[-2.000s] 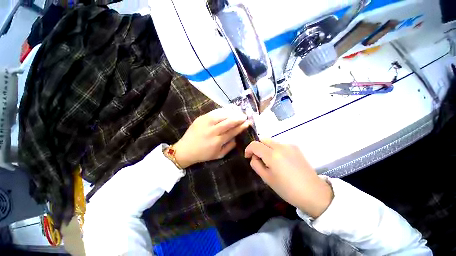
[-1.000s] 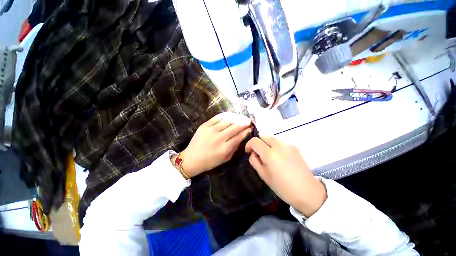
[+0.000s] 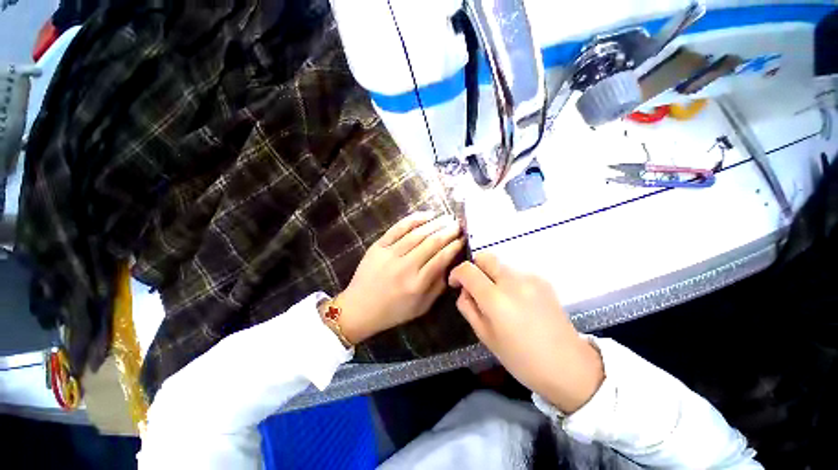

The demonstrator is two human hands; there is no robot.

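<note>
A dark brown-black plaid fabric piece [image 3: 322, 211] with thin cream lines lies bunched on the left and runs under the needle area of the white sewing machine [image 3: 404, 55]. My left hand [image 3: 400, 275] lies on the cloth just in front of the presser foot [image 3: 450, 174], fingers fairly flat and near its right edge. My right hand [image 3: 519, 321] pinches the cloth edge between thumb and fingers, a little nearer to me. The exact fold under the fingertips is hidden. The needle is blurred by glare.
Thread snips [image 3: 666, 174] lie on the machine bed at right. Red and orange loops [image 3: 666, 112] show behind them. A grey-blue attachment [image 3: 526, 188] stands right of the needle. Yellow-taped cardboard [image 3: 124, 349] and another looped tool [image 3: 62, 378] are at lower left. A blue bin [image 3: 322, 436] is below.
The cloth has moved away from me under the machine, and its near end now uncovers the table's front edge. Both hands stay close to the needle. The view has shifted slightly.
</note>
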